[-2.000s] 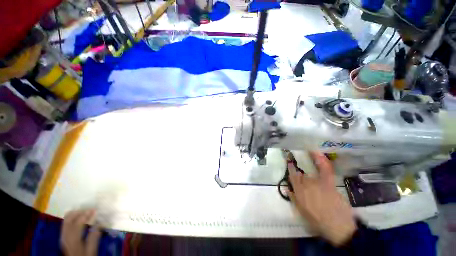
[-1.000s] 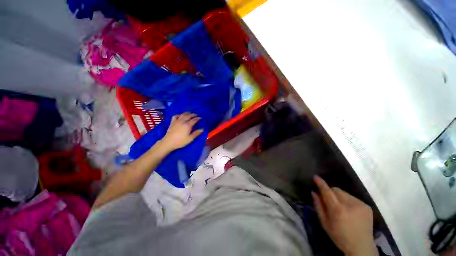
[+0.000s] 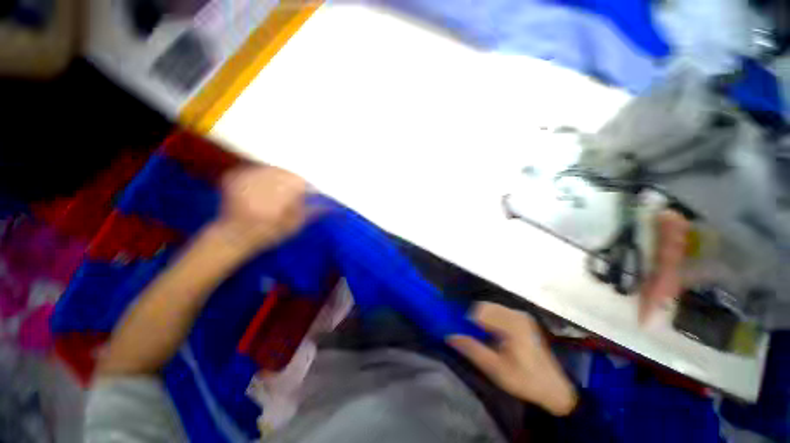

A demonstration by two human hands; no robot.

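A bright blue cloth panel point(image 3: 377, 264) is stretched between my two hands below the table's front edge, over my lap. My left hand point(image 3: 264, 203) is closed on its left end beside the table edge. My right hand point(image 3: 518, 353) pinches its right end between thumb and fingers. The frame is blurred, so the panel's outline and any facing on it cannot be told.
The white table point(image 3: 390, 130) has a yellow strip point(image 3: 251, 65) at its left end. The sewing machine point(image 3: 693, 164) stands at right, with black-handled shears point(image 3: 617, 262) and a pink strip point(image 3: 665, 264) near it. A red basket point(image 3: 281, 327) holds blue cloth. Pale blue cloth point(image 3: 554, 35) lies behind.
The view has turned back toward the table. My left hand has lifted blue cloth from the basket up to the table edge, and my right hand has taken hold of its other end.
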